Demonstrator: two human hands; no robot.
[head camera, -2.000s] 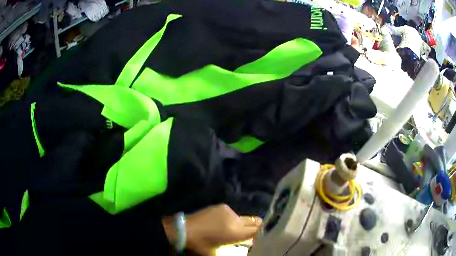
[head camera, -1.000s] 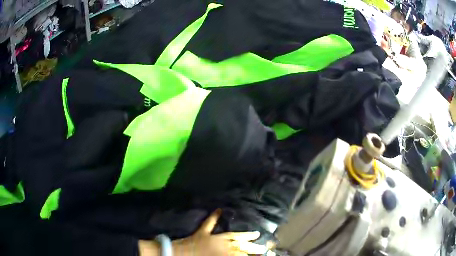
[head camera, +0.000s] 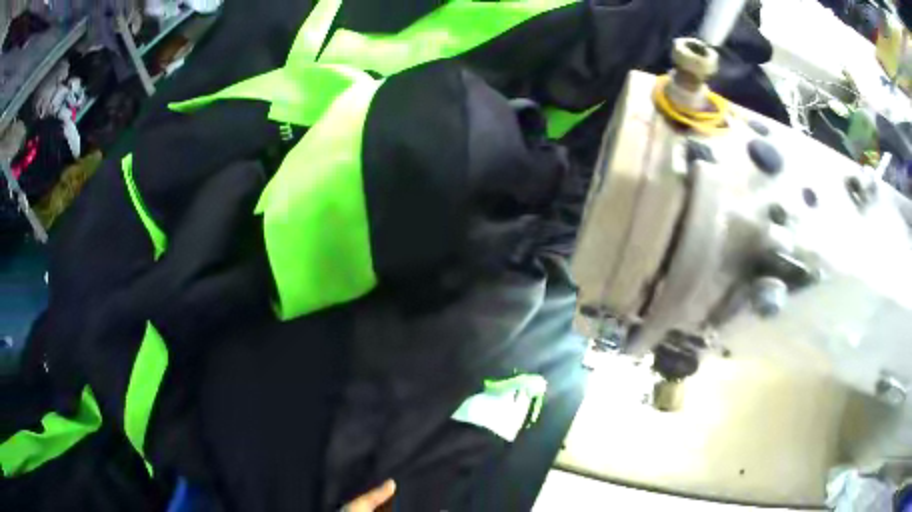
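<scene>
The black garment pile (head camera: 420, 350) with bright green panels (head camera: 325, 200) fills the left and middle and reaches the machine's left side. A small pale piece with a green edge (head camera: 505, 408) lies on the black cloth left of the machine bed. The cream sewing machine head (head camera: 640, 190) stands at right, its presser foot area (head camera: 605, 345) low at its left end. One hand (head camera: 372, 497) shows only as a fingertip or two at the bottom edge, against the black cloth; its side and grip cannot be told. No other hand is in view.
The pale machine bed (head camera: 690, 440) spreads under the head at lower right. A brass-coloured post (head camera: 692, 68) with yellow rings stands on the head. Shelves with cloth (head camera: 50, 75) are at upper left. Threads and small items (head camera: 835, 110) lie behind the machine.
The view has shifted, so the machine bed and needle area now show. The hand with a bracelet, earlier flat on the cloth beside the machine, is now nearly out of the picture. The pale piece has come into view.
</scene>
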